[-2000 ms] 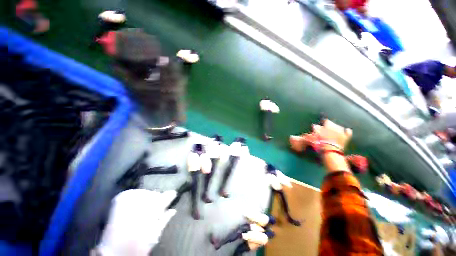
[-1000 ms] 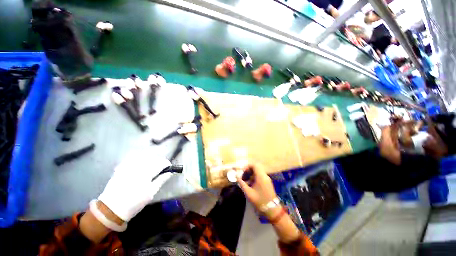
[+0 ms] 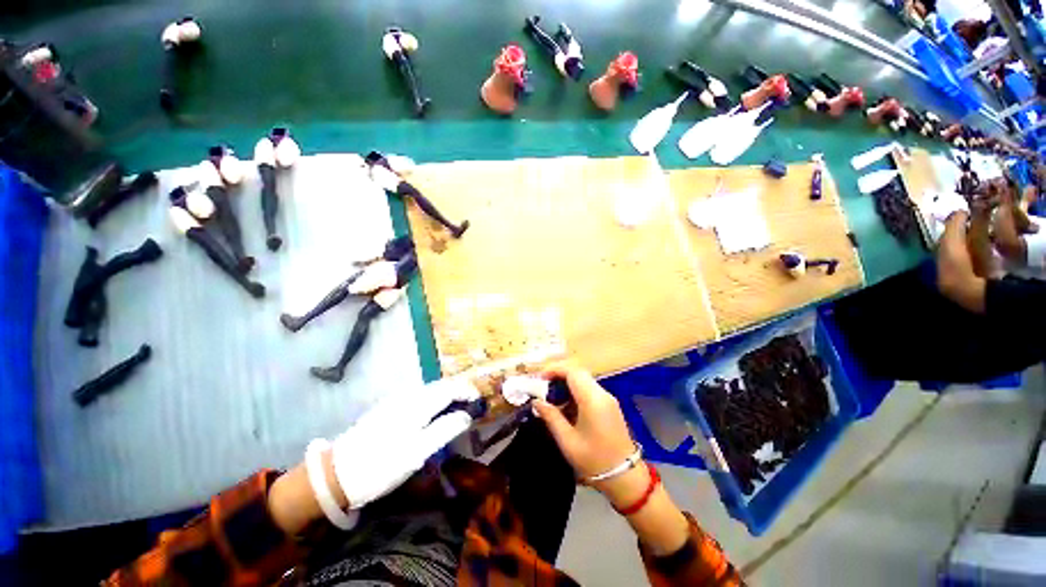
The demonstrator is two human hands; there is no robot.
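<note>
My left hand (image 3: 396,445), in a white glove, grips a black figure leg (image 3: 468,407) at the near left corner of the tan work board (image 3: 551,264). My bare right hand (image 3: 591,430), with bracelets, pinches a small pale hip piece (image 3: 525,391) with a dark end between its fingertips. The two hands are close together, with a small gap between the glove and the pale piece. A thin dark leg shape shows below and between them; I cannot tell which piece it belongs to. Leg-and-hip subassemblies (image 3: 218,229) lie on the pale foam mat (image 3: 229,378).
Loose black legs (image 3: 112,376) lie on the mat's left side, beside the blue parts bin (image 3: 21,344). The green conveyor (image 3: 293,57) carries part-built figures and red-tan pieces (image 3: 505,80). A lower blue bin (image 3: 855,390) holds dark parts. Another worker's dark sleeve (image 3: 918,327) is at right.
My right hand came back from the belt to the board's near edge. My gloved hand moved right with a black leg, close to my right hand. The view shifted.
</note>
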